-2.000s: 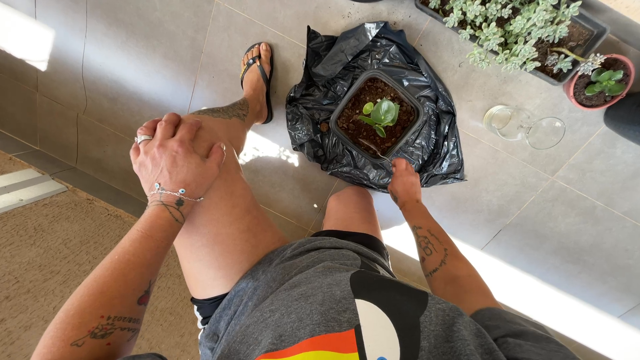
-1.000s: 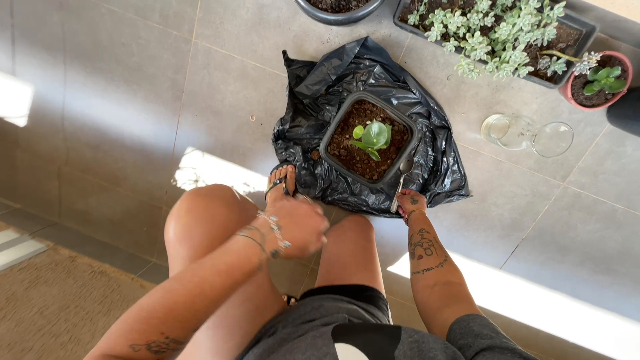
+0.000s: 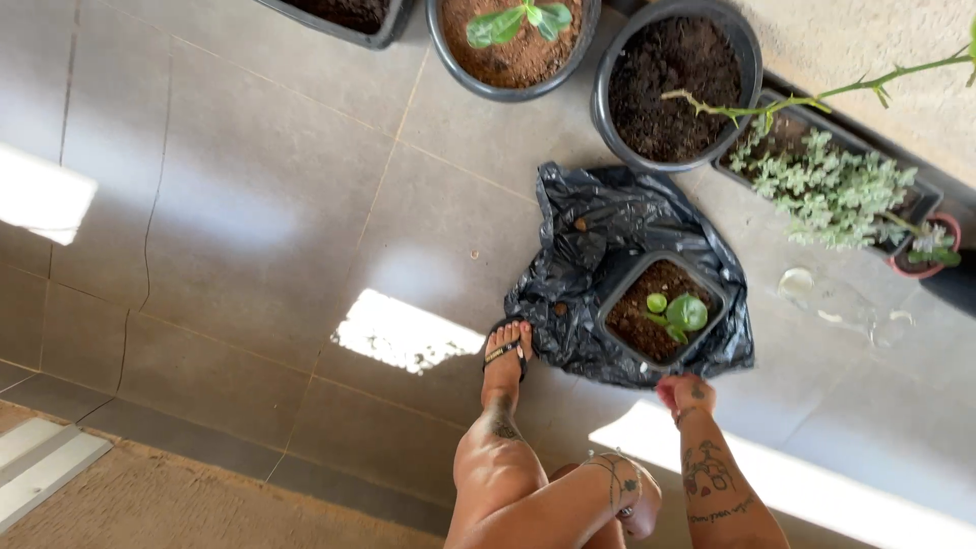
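Note:
A square dark plastic pot (image 3: 722, 306) with soil and a small green leafy plant (image 3: 686, 313) stands on a crumpled black plastic bag (image 3: 564, 252). At the bag's near edge, just below the pot, is my right hand (image 3: 688, 393), its fingers curled; whether it holds anything is hidden. A small pale tip (image 3: 643, 367) shows between the pot and that hand. My left hand (image 3: 642, 503), with a ring and bracelets, hangs bent down by my knees, its fingers mostly out of sight.
Round pots (image 3: 512, 94) (image 3: 602, 114) with soil stand beyond the bag. A long planter (image 3: 926, 206) of pale succulents and a small pinkish pot (image 3: 894, 267) lie right. A thorny branch (image 3: 820, 97) reaches over them. Clear glass (image 3: 797, 282) rests on the tiles. My sandalled foot (image 3: 503, 358) touches the bag.
My left hand has moved from my knee across to the right, nearer my right arm. The spoon-like tool seen earlier by my right hand no longer shows clearly. The view has shifted left and upward.

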